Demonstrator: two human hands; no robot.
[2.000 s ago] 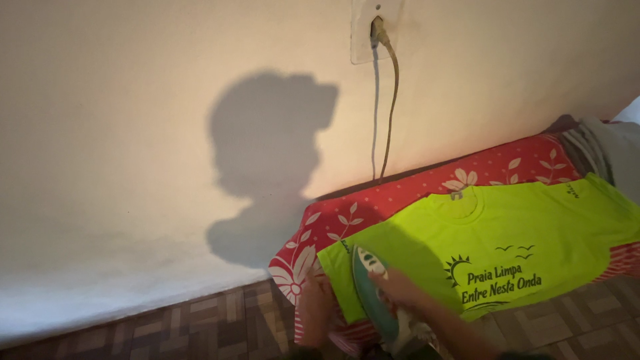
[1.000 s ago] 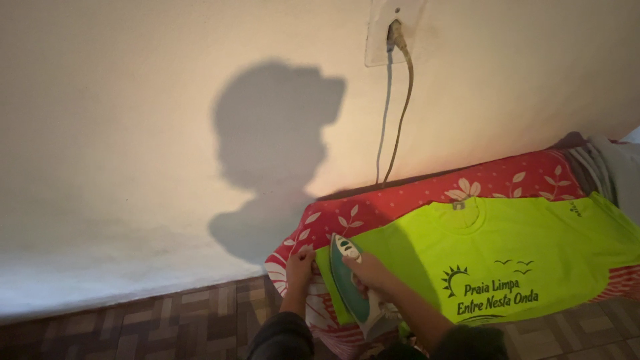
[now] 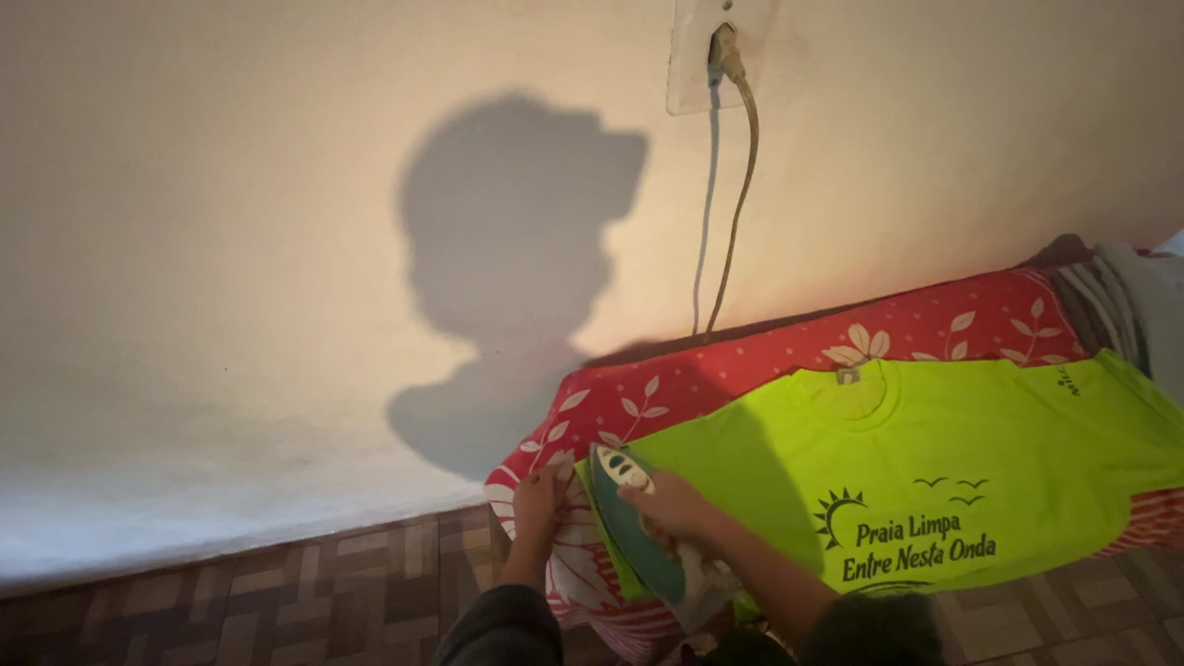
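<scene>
A neon yellow-green T-shirt with dark printing lies spread over a red and white floral cloth. My right hand grips the handle of a green and white clothes iron, whose tip points away from me. The iron rests on the shirt's left sleeve area, near its edge. Just left of the iron, my left hand is at the sleeve's edge with fingers closed together; whether it pinches shirt or cloth is not clear.
A power cord hangs from a wall outlet down behind the cloth-covered surface. Grey and striped fabric lies at the far right. Patterned flooring shows below the wall, which carries a head-shaped shadow.
Two seconds ago the iron was blurred over the sleeve; by one second ago it was near the sleeve's edge, where it remains. My left hand stays beside it.
</scene>
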